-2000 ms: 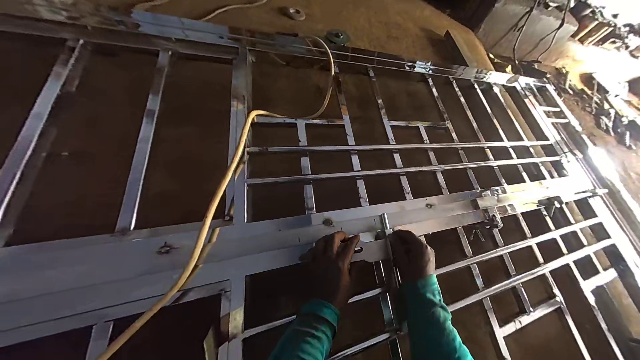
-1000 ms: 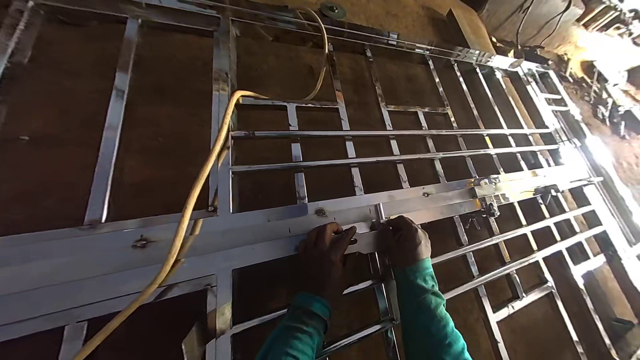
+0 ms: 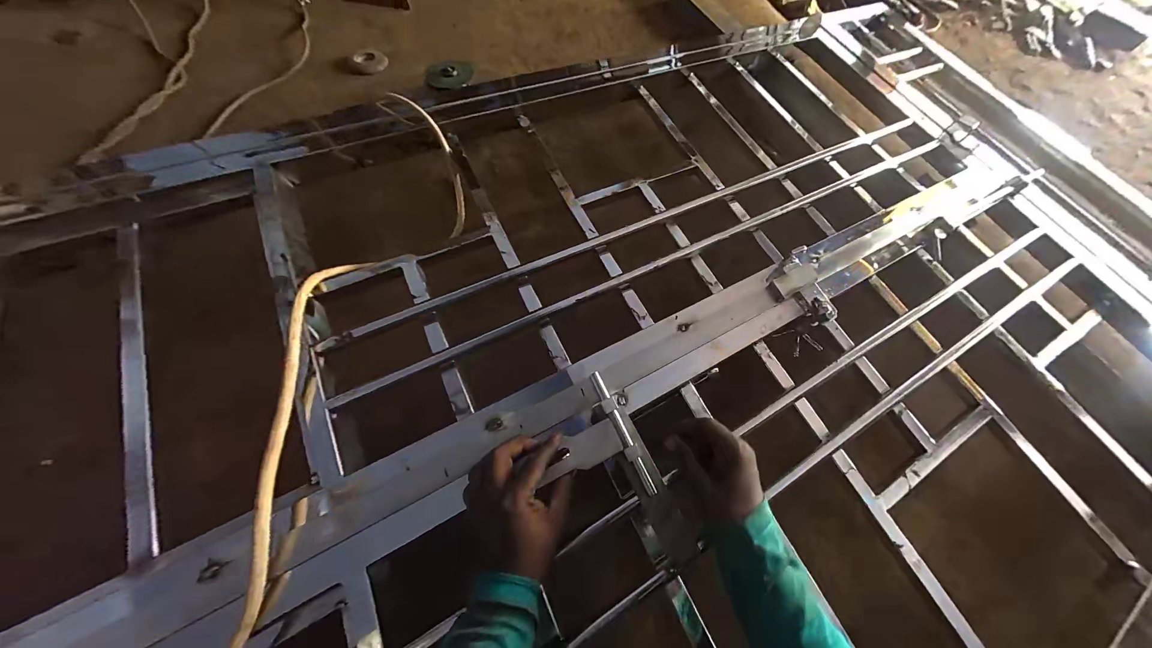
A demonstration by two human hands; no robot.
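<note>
A metal gate frame [image 3: 531, 418] of welded flat bars and tubes lies across the view. On its wide middle rail sits a bolt latch with a shiny round rod [image 3: 625, 434] and a flat metal plate [image 3: 585, 450] at its left side. My left hand [image 3: 524, 504] grips the left end of that plate between thumb and fingers. My right hand [image 3: 720, 468] is just right of the rod, fingers curled; whether it touches or holds anything is hidden. Farther up the same rail is another metal latch [image 3: 799, 281].
A yellowish cable [image 3: 281, 414] runs over the frame at the left. Past the far edge lie a green disc [image 3: 449, 74], a small ring-shaped roll [image 3: 367, 61] and cords [image 3: 184, 67] on the brown ground. Parallel round bars [image 3: 558, 306] cross the openings. Bright light falls at the upper right.
My right hand has moved off the rod to its right side. My left hand stays at the plate. The view has shifted.
</note>
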